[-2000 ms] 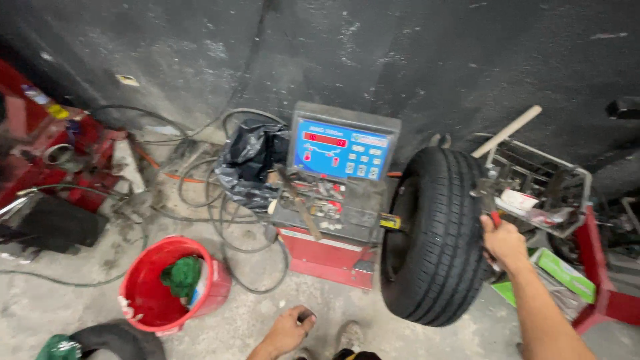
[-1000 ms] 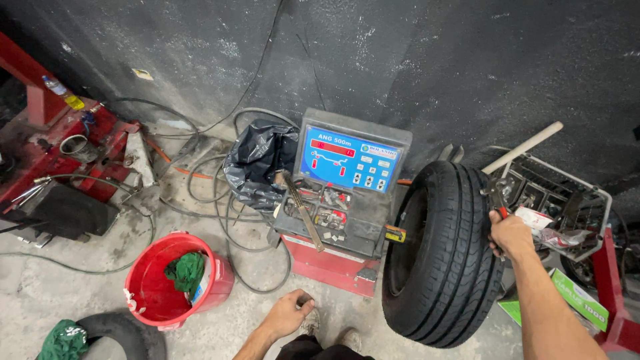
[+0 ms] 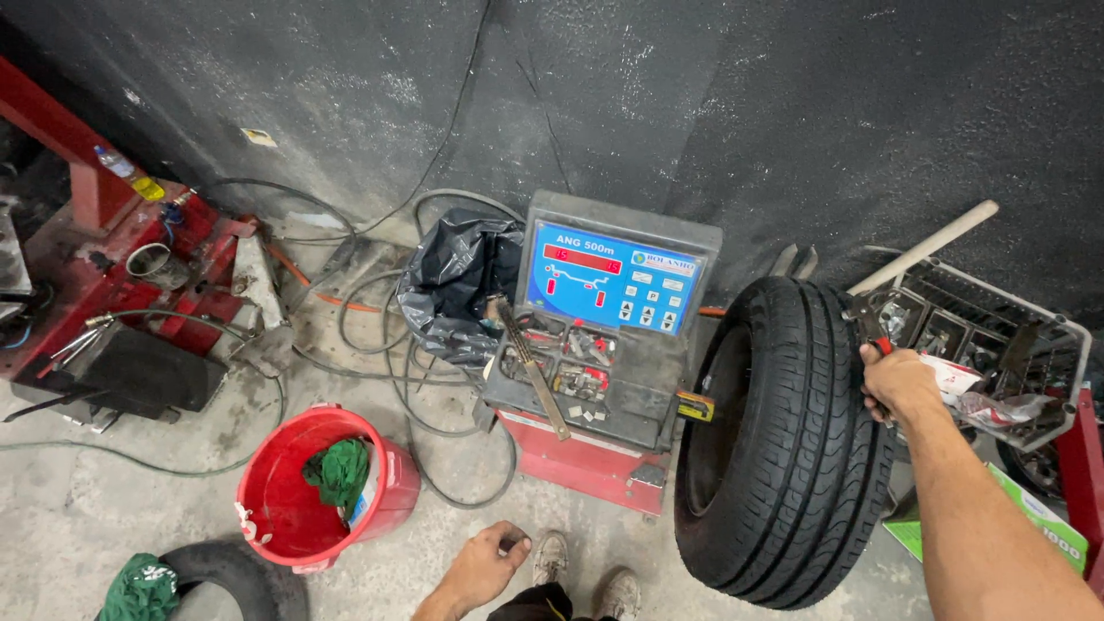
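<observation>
A wheel with a black tyre [image 3: 802,448] is mounted upright on the right side of a wheel balancer [image 3: 595,466]. The balancer's blue panel [image 3: 608,278] has a lit red display. My right hand [image 3: 897,384], at the tyre's outer side, grips a red-handled hand tool [image 3: 875,332], probably wheel-weight pliers; its head is partly hidden. Low in the middle, my left hand [image 3: 489,561] holds nothing that I can see, its fingers curled and the thumb near the index finger. A wire brush [image 3: 539,375] lies across the balancer's weight tray [image 3: 586,358].
A red bucket [image 3: 259,483] with a green cloth [image 3: 338,473] stands on the floor at left. Hoses loop behind it near a black plastic bag [image 3: 457,289]. Red machinery [image 3: 78,285] fills the far left. A wire basket [image 3: 1078,345] with a pale handle [image 3: 931,246] is beyond the wheel.
</observation>
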